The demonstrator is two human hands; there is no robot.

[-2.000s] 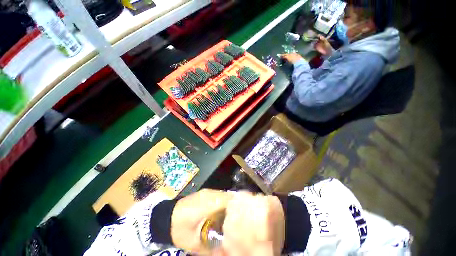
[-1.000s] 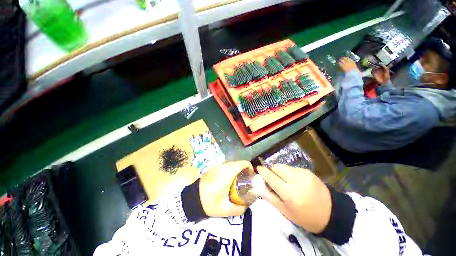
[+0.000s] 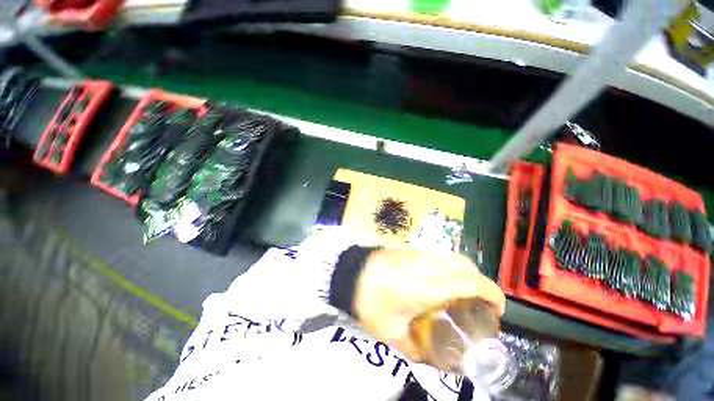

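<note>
My left hand [image 3: 427, 301], at the lower middle, is closed around a clear bottle [image 3: 458, 337] with a yellow band. Its pale neck end [image 3: 487, 364] tilts down and to the right. I cannot tell if a cap is on it. My right hand cannot be made out. A blurred skin-toned patch at the bottom right edge cannot be assigned. Beyond my left hand, a brown work board [image 3: 364, 196] holds a dark wire pile [image 3: 391, 215] and small white-green parts [image 3: 438, 231], partly hidden by the hand.
Stacked orange-red trays [image 3: 626, 301] with rows of green boards stand at the right, beside a slanted shelf post [image 3: 583, 86]. A black tray of wrapped boards [image 3: 211, 168] and red trays [image 3: 74, 129] are at the left. A dark flat object [image 3: 335, 204] lies on the brown board's left edge.
The view has swung left, bringing the left-side trays in and moving the other person almost out. My left hand still holds the bottle; my right hand has left it and is out of sight.
</note>
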